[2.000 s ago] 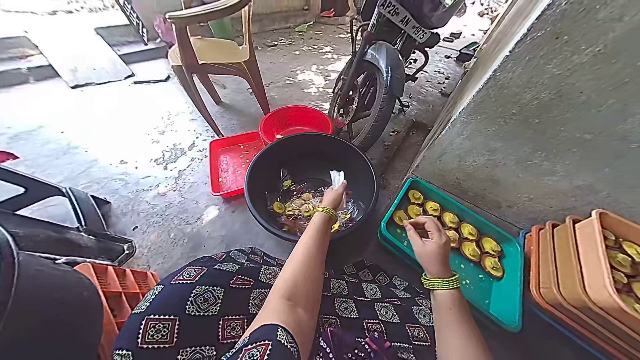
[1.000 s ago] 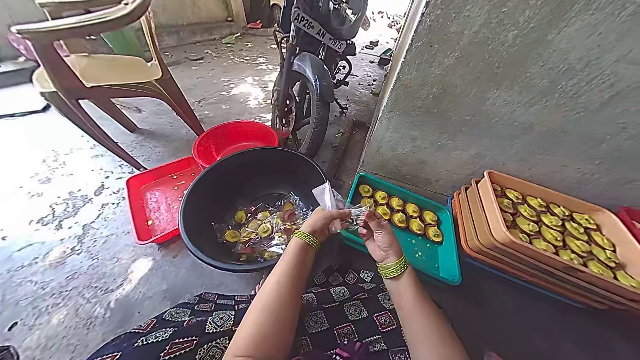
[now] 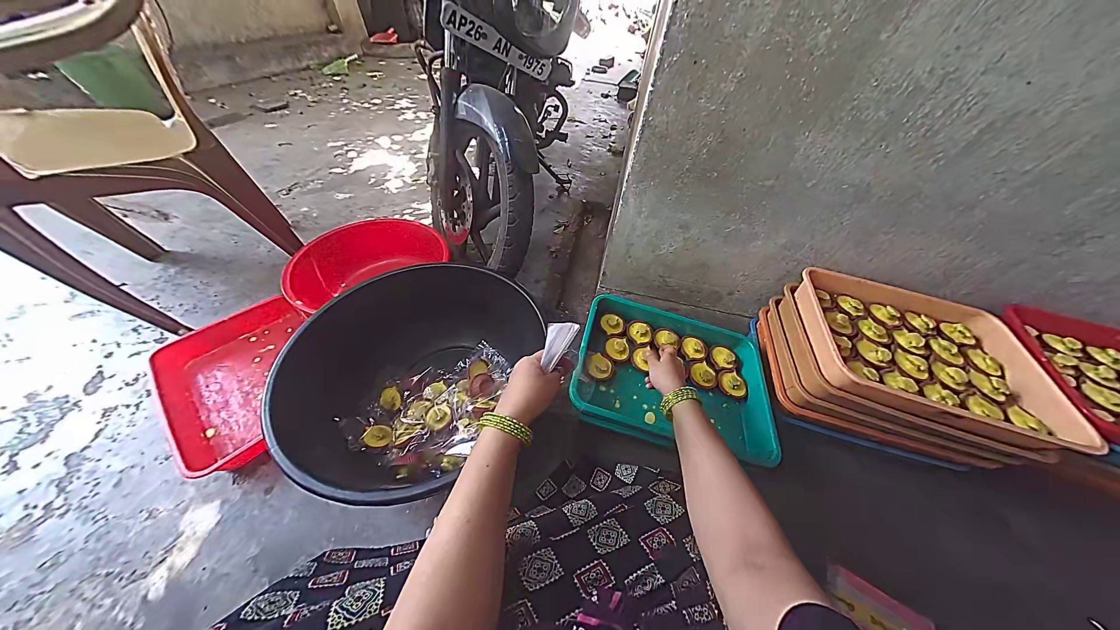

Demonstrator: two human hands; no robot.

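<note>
My left hand [image 3: 530, 390] grips a bundle of clear plastic bags [image 3: 558, 346] with white edges, at the right rim of a black plastic tub [image 3: 306, 376]. Inside the tub lie yellow-topped round pieces in clear wrapping [image 3: 424, 416]. My right hand [image 3: 667, 371] reaches into a green plastic tray [image 3: 691, 429], its fingers at the round yellow-topped pieces [image 3: 703, 374] that stand in rows there. The fingertips are partly hidden, so whether they hold a piece cannot be told. Green bangles circle both wrists.
Stacked orange trays [image 3: 927, 420] of similar pieces stand right of the green tray, with a red tray [image 3: 1041, 319] beyond. Left are a red tray [image 3: 219, 385] and a red basin [image 3: 367, 249]. A plastic chair [image 3: 96, 144], a motorcycle [image 3: 494, 131] and a concrete wall [image 3: 857, 140] stand around.
My right hand has moved away from my left hand and the bags, over to the pieces in the green tray. Fewer pieces are hidden by the hands now.
</note>
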